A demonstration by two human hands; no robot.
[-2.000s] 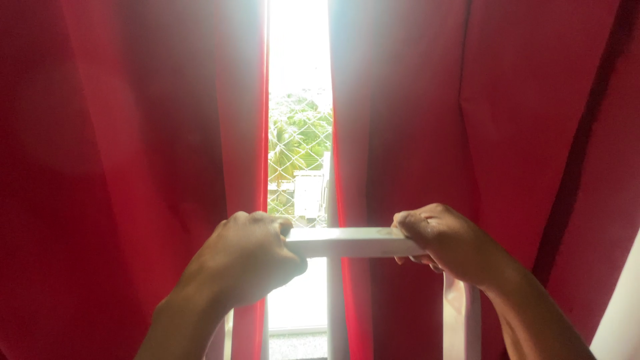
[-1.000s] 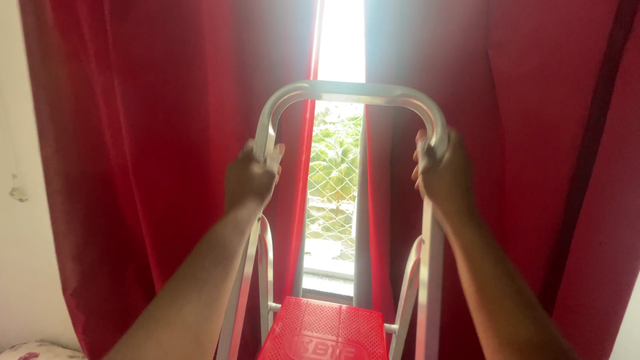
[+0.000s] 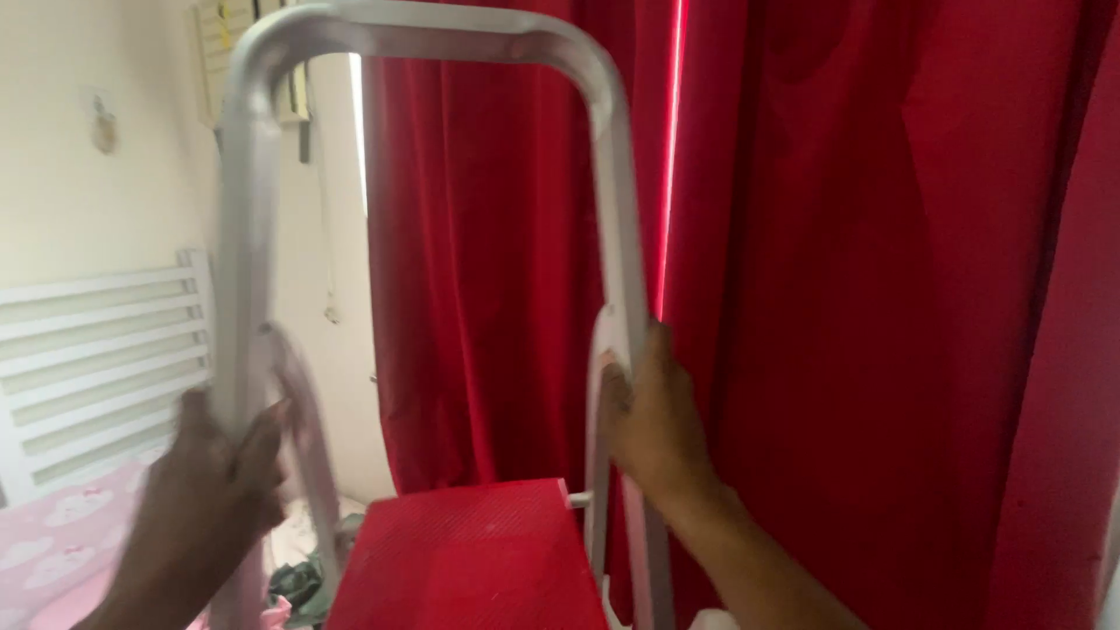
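A metal step ladder (image 3: 437, 31) with a rounded top rail rises in front of me, its red textured step (image 3: 468, 560) between the two side rails. My left hand (image 3: 206, 490) is wrapped around the left rail, below the bend, and looks blurred. Around the right rail, a little higher in the view, my right hand (image 3: 652, 420) is closed, its thumb on the inner side. The ladder's feet are out of view.
Red curtains (image 3: 840, 306) hang behind and to the right, with a thin bright gap between them. On the left are a white slatted bed headboard (image 3: 105, 350), pink patterned bedding (image 3: 79, 534) and a dark green cloth (image 3: 302, 586). A wall-mounted object (image 3: 214, 52) hangs at upper left.
Both hands have gone from the top rail down to the side rails. The view has swung left, bringing in the bed, and the curtain gap looks far narrower.
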